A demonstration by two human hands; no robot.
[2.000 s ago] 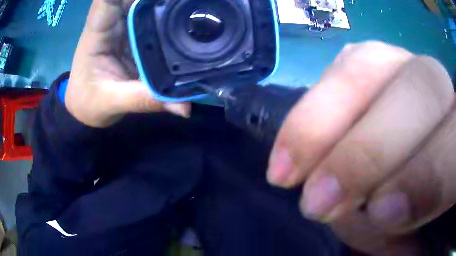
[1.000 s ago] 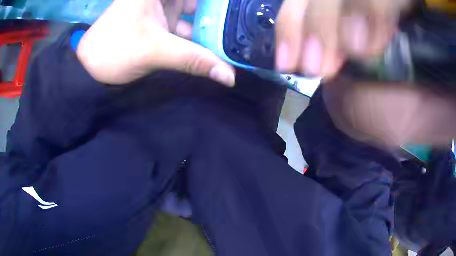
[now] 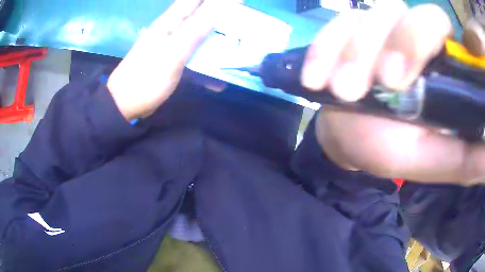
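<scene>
My left hand [image 3: 159,61], at the upper left of centre, holds a washed-out pale blue speaker housing [image 3: 250,34] at the bench edge. The housing is overexposed, and its black speaker front cannot be made out. My right hand [image 3: 372,56] grips a thick black electric screwdriver [image 3: 452,98] with a yellow-orange band. The screwdriver lies nearly level, its nose and thin bit pointing left at the lower part of the housing. Glare and blur hide whether the bit touches it.
The glossy green bench [image 3: 80,26] runs across the top, its front edge sloping down to the right. A red stool [image 3: 21,85] stands at the left. My dark-clothed lap fills the lower view. A blurred dark object [image 3: 306,4] is at the top edge.
The housing has turned so its black front no longer shows. My right hand, previously over the front, has moved off it, and the screwdriver now points left towards the housing.
</scene>
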